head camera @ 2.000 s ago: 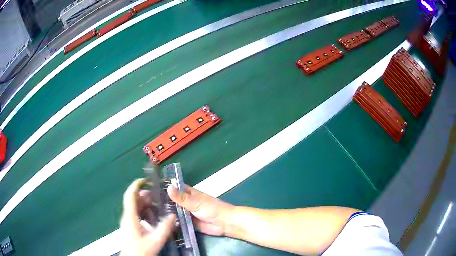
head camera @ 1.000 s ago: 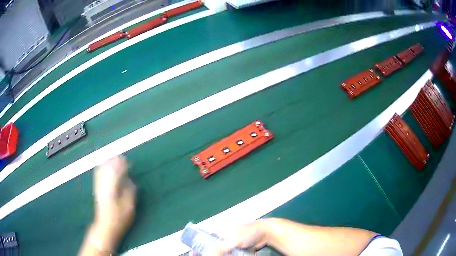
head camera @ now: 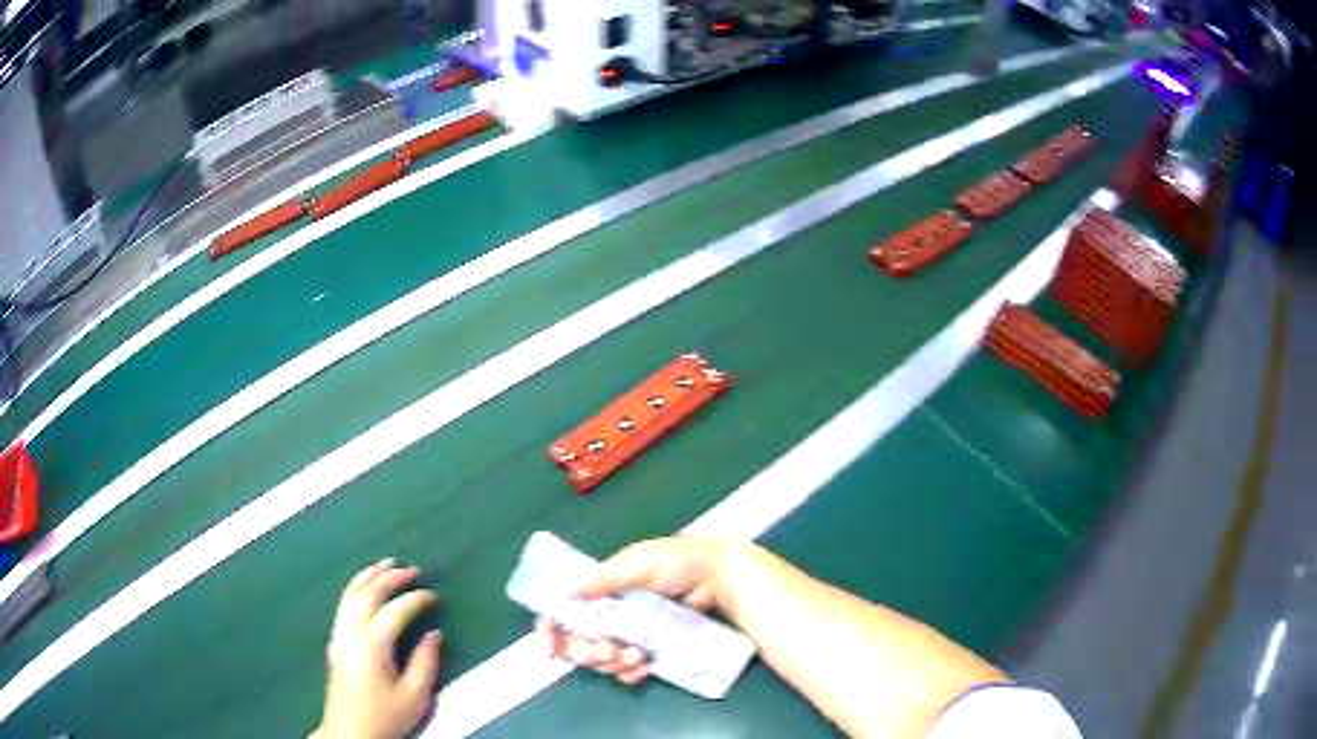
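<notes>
My right hand (head camera: 636, 599) holds a thin silver-white metal plate (head camera: 693, 645) over the near white guide rail, fingers wrapped around its middle. My left hand (head camera: 381, 650) is empty at the bottom, left of the plate, with its fingers apart. A red fixture (head camera: 640, 420) with four small nests in a row lies on the green conveyor belt (head camera: 477, 505), just beyond the plate and not touched by either hand.
More red fixtures (head camera: 992, 195) lie in a row farther up the belt. Red fixture stacks (head camera: 1119, 285) stand at the right bench edge. Other red bars (head camera: 358, 188) line the far lane. A red bin (head camera: 16, 494) and part of a grey fixture (head camera: 23, 599) show at left. A white machine (head camera: 578, 58) stands beyond.
The grey fixture seen in the left lane a second ago is now mostly out at the left edge. My left hand has opened and moved nearer my right. The plate now shows clearly.
</notes>
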